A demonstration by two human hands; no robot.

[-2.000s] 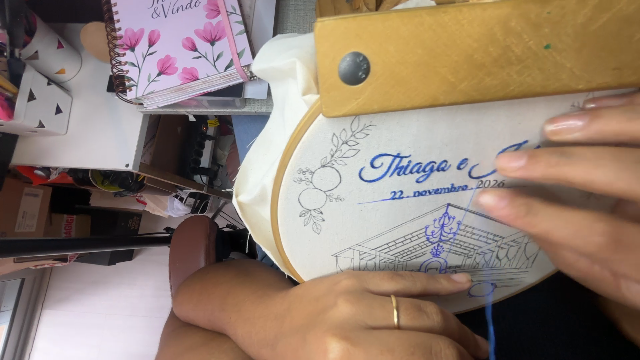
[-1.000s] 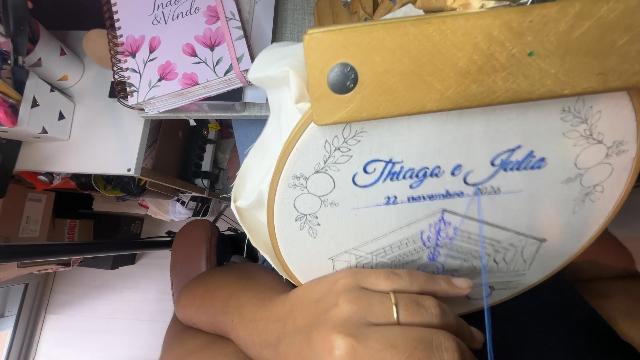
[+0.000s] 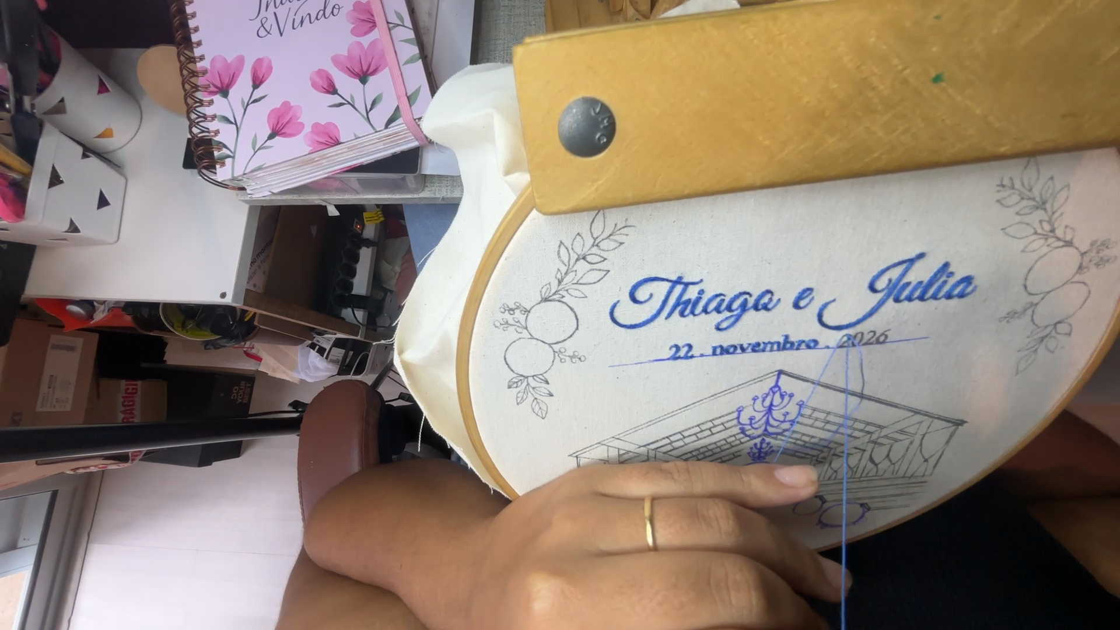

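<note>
A round wooden embroidery hoop (image 3: 477, 315) stretches cream fabric (image 3: 700, 236) with blue stitched lettering, a partly stitched date line, printed leaf sprays and a building outline holding a blue chandelier. At the hoop's lower edge, my left hand (image 3: 647, 542), with a gold ring, grips it; one fingertip rests on the fabric and the thumb is hidden. Blue thread (image 3: 845, 437) runs straight down from the date's last figures, passes near the fingertips and leaves the view at the bottom. A looser loop lies beside it. My right hand is out of view.
A gold-coloured band (image 3: 744, 105) with a round snap lies across the hoop's top. At the upper left, a floral spiral notebook (image 3: 306, 96) and patterned pen holders (image 3: 74, 192) sit on a white desk (image 3: 175, 236). Cardboard boxes (image 3: 52, 376) and a brown padded seat (image 3: 341, 446) are farther down.
My right hand, over the right side of the fabric two seconds ago, has left the view, uncovering the lettering and right leaf spray. My left hand stays at the hoop's lower edge.
</note>
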